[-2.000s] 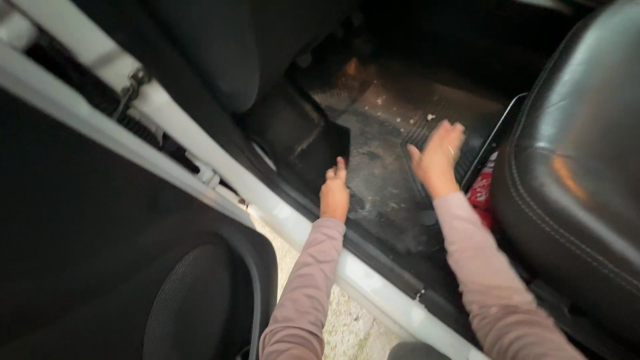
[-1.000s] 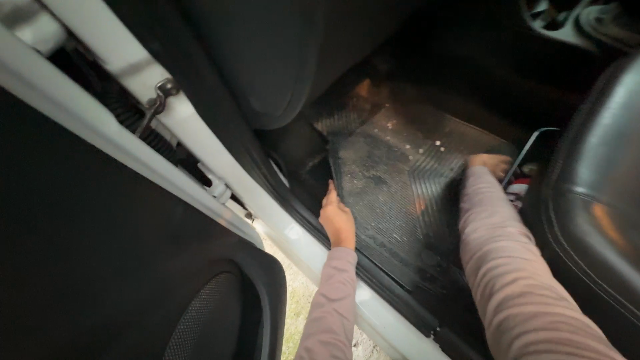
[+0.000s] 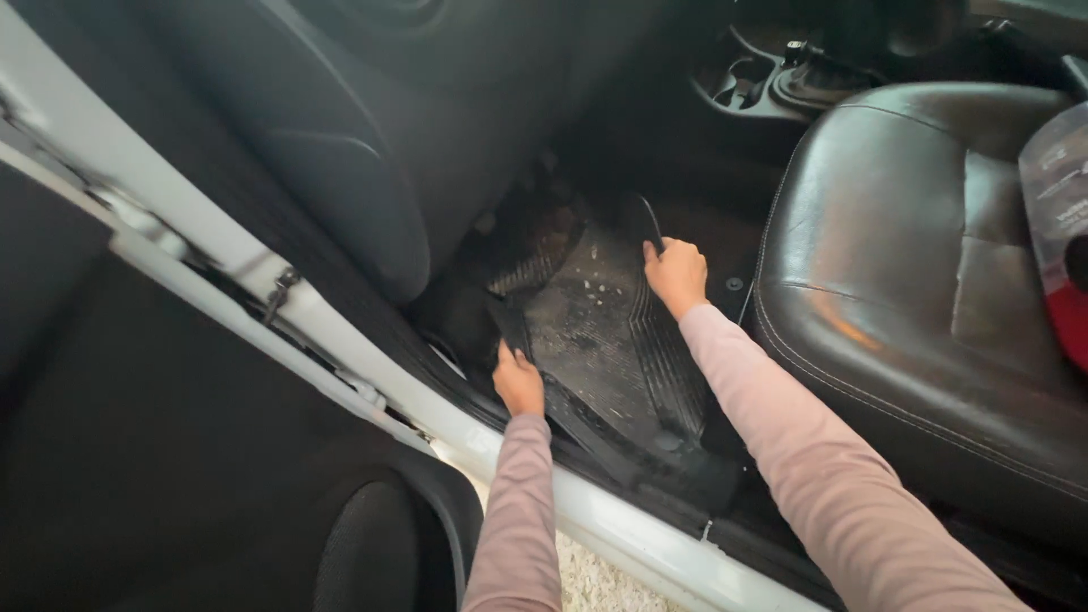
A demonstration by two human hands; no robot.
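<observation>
A black ribbed rubber car floor mat [image 3: 586,340] with light crumbs of dirt on it lies in the footwell, its edges bent upward. My left hand [image 3: 518,380] grips the mat's edge on the door-sill side, thumb on top. On the seat side, my right hand [image 3: 677,270] pinches the raised far edge of the same mat between thumb and fingers. Parts of the fingers of both hands are hidden behind the rubber.
A black leather car seat [image 3: 901,280] stands at the right, with a clear and red plastic package [image 3: 1058,212] on it. The white door sill [image 3: 612,518] runs below my forearms. An open door [image 3: 212,425] fills the lower left. A gear lever console [image 3: 765,89] is beyond.
Both hands were apart from each other over the footwell and now hold opposite edges of the mat. The mat's seat-side edge has come up, bent. The view has shifted.
</observation>
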